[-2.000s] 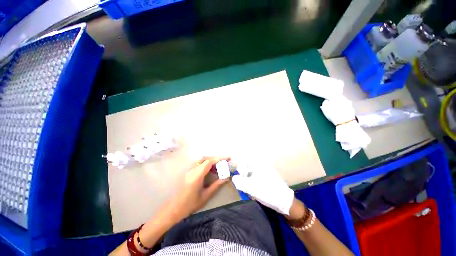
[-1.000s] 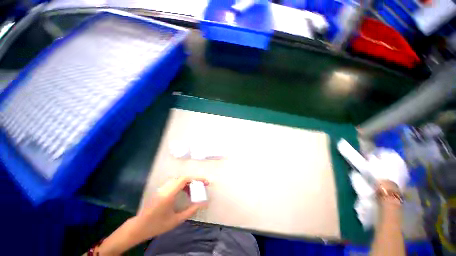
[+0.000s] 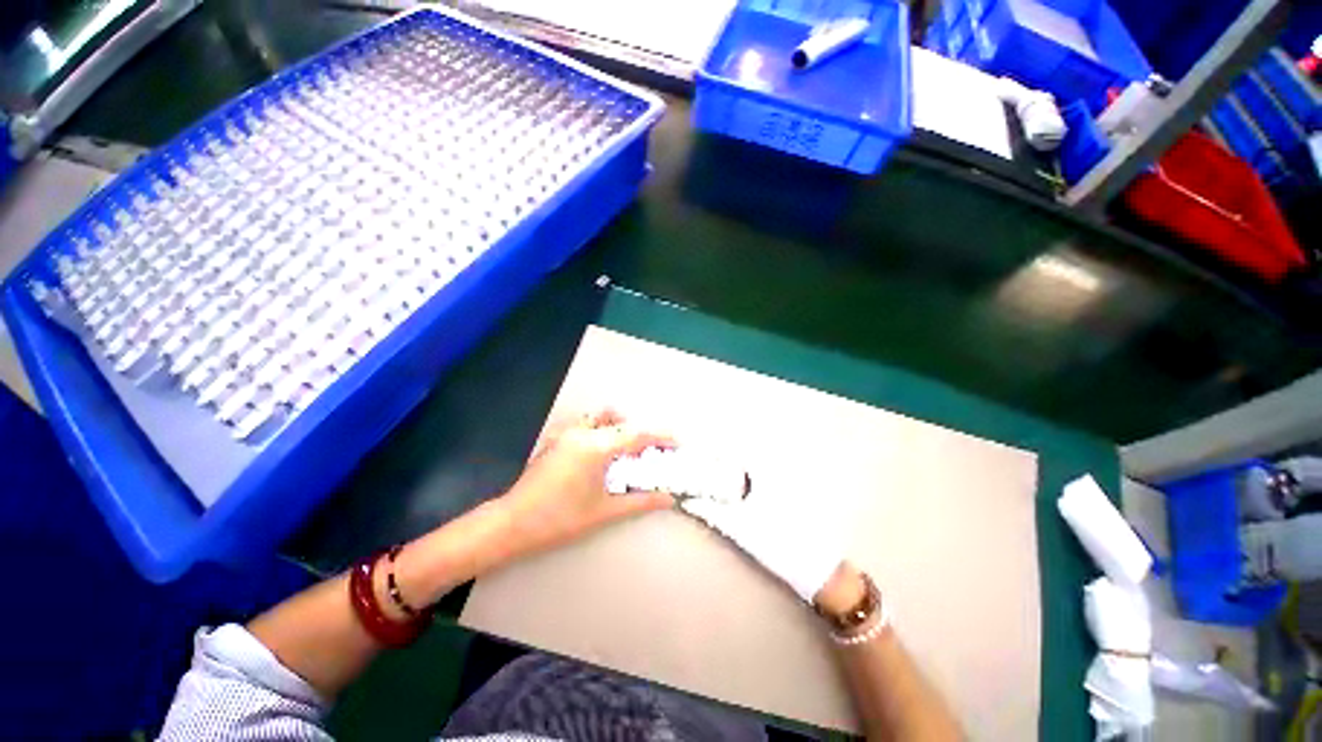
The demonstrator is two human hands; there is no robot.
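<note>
My left hand [image 3: 573, 481], bare, holds one end of a short row of white moulded parts [image 3: 648, 473] over the left half of the tan board [image 3: 928, 580]. My right hand [image 3: 768, 534], in a white glove, is at the other end of the row, its fingers against the parts. Glove and parts are both white and overexposed, so the exact finger grip and the number of parts are hard to tell. The blue hand tool does not show.
A blue tray [image 3: 421, 380] packed with rows of white parts stands at the left. A blue bin [image 3: 805, 94] with a white roll is across the dark green belt [image 3: 928, 239]. A white roll [image 3: 1105, 531], bundled cloth [image 3: 1118, 655] and small blue basket [image 3: 1211, 544] lie at the right.
The view has turned left. My right hand has come back from the white roll and cloth to the board. The row that lay on the board is now held between my hands.
</note>
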